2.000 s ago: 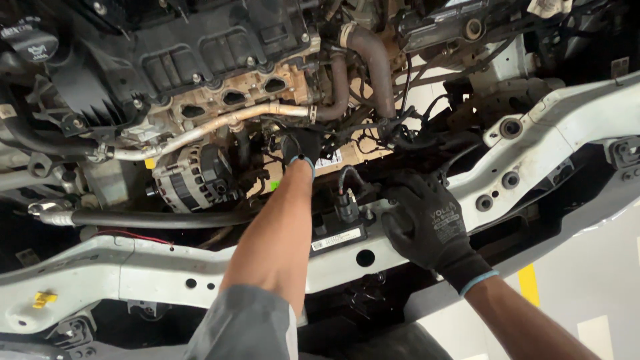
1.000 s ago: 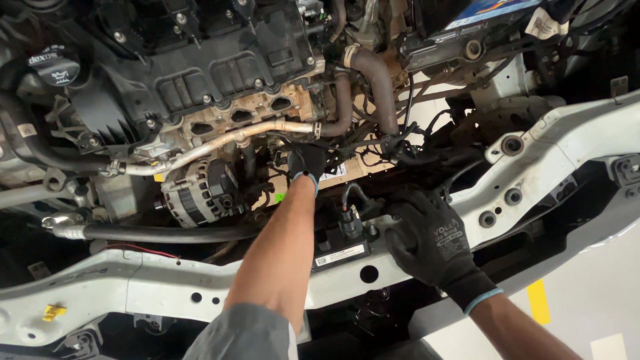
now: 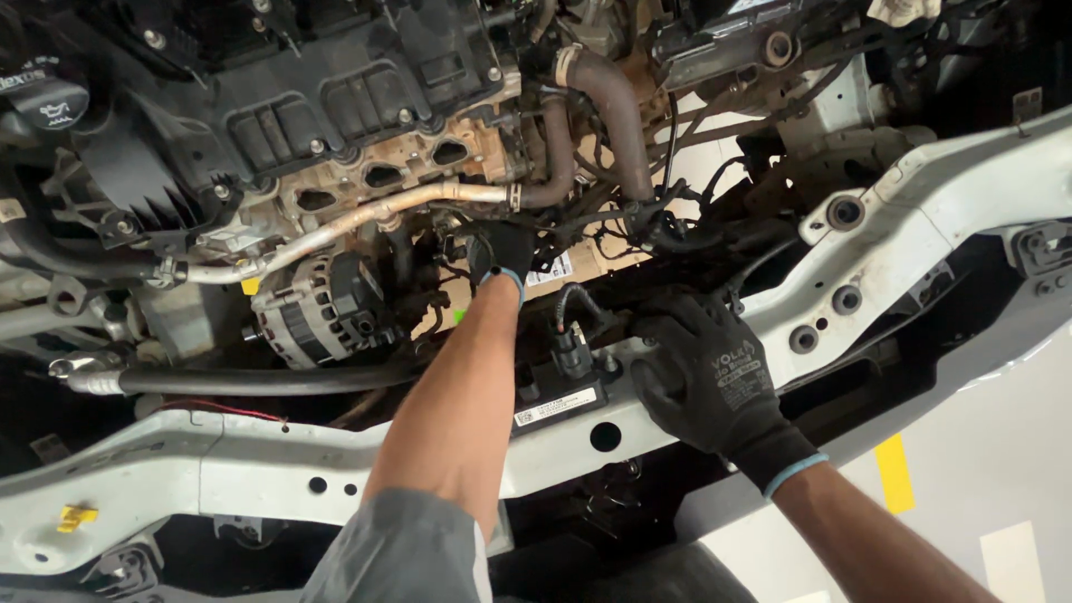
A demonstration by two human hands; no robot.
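My left hand (image 3: 502, 251), in a black glove, reaches down into the engine bay beside dark wiring (image 3: 557, 234), below the metal coolant pipe (image 3: 402, 201); its fingers are hidden. My right hand (image 3: 712, 368), in a black work glove, rests over the upper edge of the white radiator support crossmember (image 3: 553, 465), fingers curled over it, their tips partly hidden. To its left, a black electrical connector (image 3: 572, 350) with a sheathed cable stands on a labelled black module (image 3: 557, 408) on the crossmember. An alternator (image 3: 318, 310) lies left of my left hand.
The engine with its black cover (image 3: 335, 84) and open ports fills the upper left. Rubber hoses (image 3: 615, 117) hang at upper centre. A black hose (image 3: 268, 379) runs along the left. Cardboard (image 3: 595, 260) shows below the bay. A yellow clip (image 3: 77, 517) sits on the crossmember.
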